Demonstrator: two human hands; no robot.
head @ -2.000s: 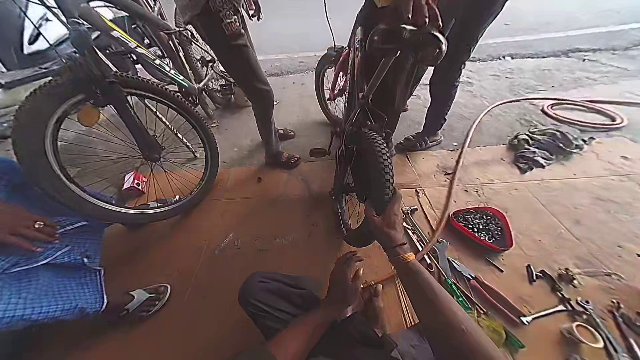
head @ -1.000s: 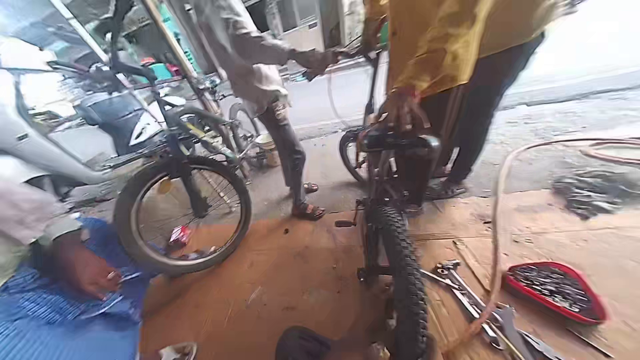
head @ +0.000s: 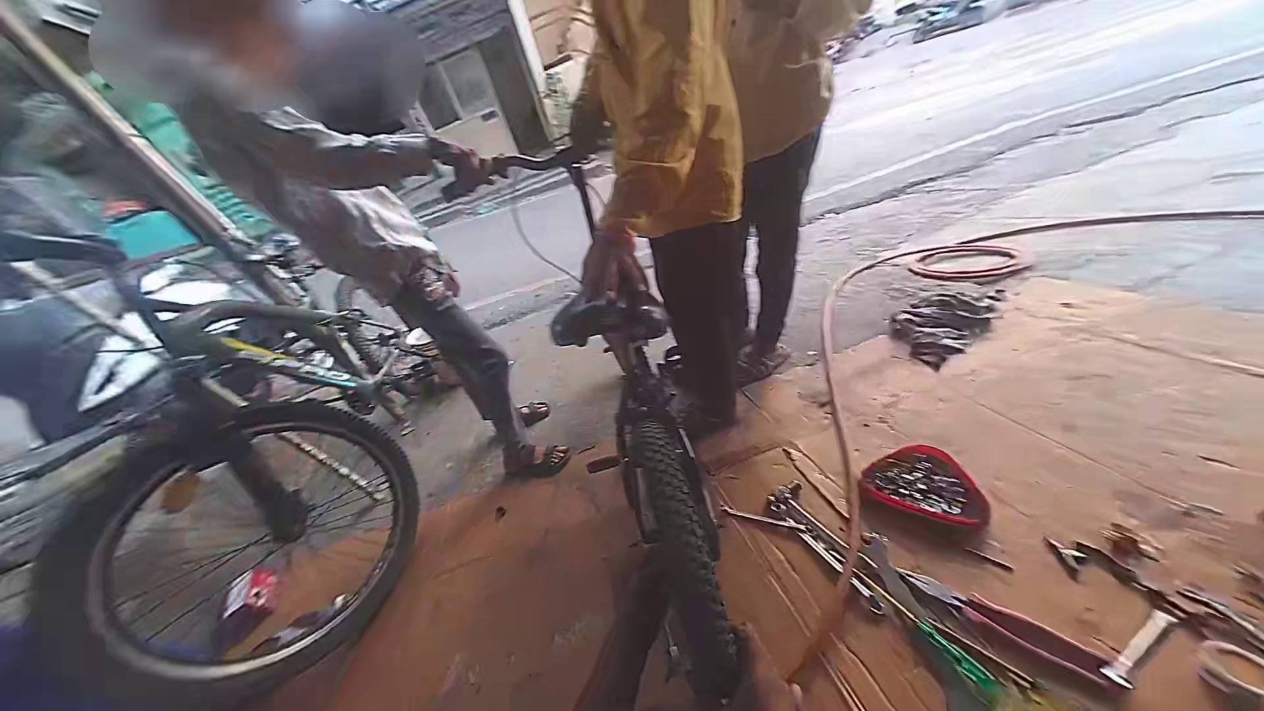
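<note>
A small bicycle stands upright, its knobby rear tyre (head: 681,553) toward me and its black saddle (head: 607,321) above. What appears to be my left hand (head: 642,592) is low at the wheel's left side, dark and blurred. My right hand (head: 768,676) is partly in view at the bottom edge, close to the tyre's right side; its fingers are unclear. A pinkish air hose (head: 839,395) runs down toward that hand, but its end is not distinguishable. A person in a yellow top (head: 681,118) has a hand by the saddle.
Another person's hand (head: 469,168) grips the handlebar. A larger bicycle's front wheel (head: 395,494) stands at left. To the right lie a red tray of small metal parts (head: 978,509), wrenches (head: 820,543), red-handled pliers (head: 1037,637) and a dark cloth (head: 943,321). A hose coil (head: 968,262) lies behind.
The small bicycle's rear wheel has come down from a raised, tilted position, and its saddle shows clearly. My right hand, earlier on the tyre, is now low beside it. The view has tilted up.
</note>
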